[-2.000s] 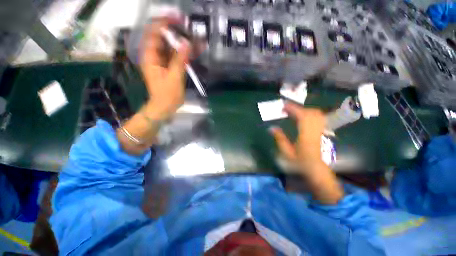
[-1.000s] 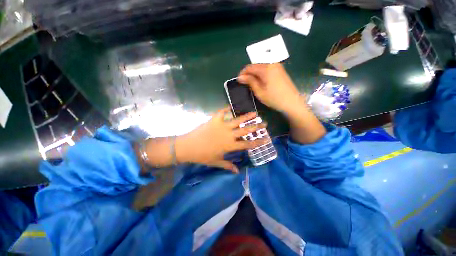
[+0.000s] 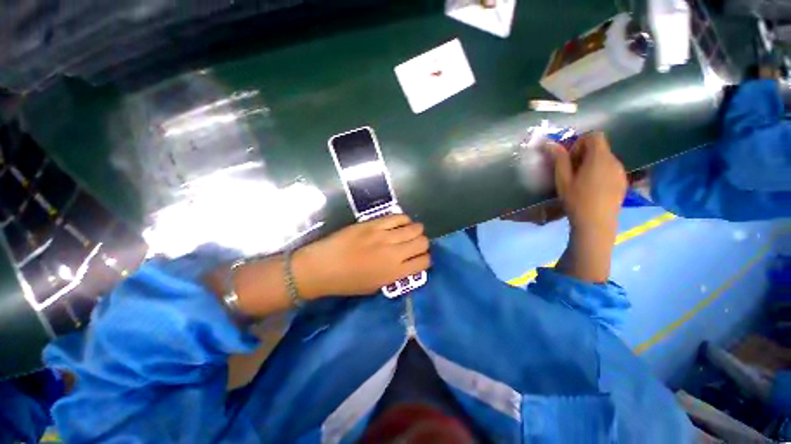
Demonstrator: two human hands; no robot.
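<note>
An open flip phone (image 3: 362, 169) lies at the bench's front edge, black screen half away from me, with glare across the screen. My left hand (image 3: 369, 256) lies over its keypad half and holds it; the fingers hide most keys. My right hand (image 3: 591, 178) is at the right, its fingertips at the small heap of clear and blue bits (image 3: 548, 134). The fingers are bent together; whether they pinch a bit cannot be told.
A white square pad (image 3: 435, 75) with a small reddish spot lies beyond the phone. A white carton (image 3: 590, 65), a short white stick (image 3: 552, 106) and a white folded piece (image 3: 669, 35) are at right. Glossy clear sheets (image 3: 234, 208) and dark film strips (image 3: 52, 225) lie left. A neighbour's blue sleeve (image 3: 715, 173) is at right.
My right hand has left the phone's screen and moved right to the heap. My left hand still holds the keypad half. The view has shifted, so the phone sits further left in it.
</note>
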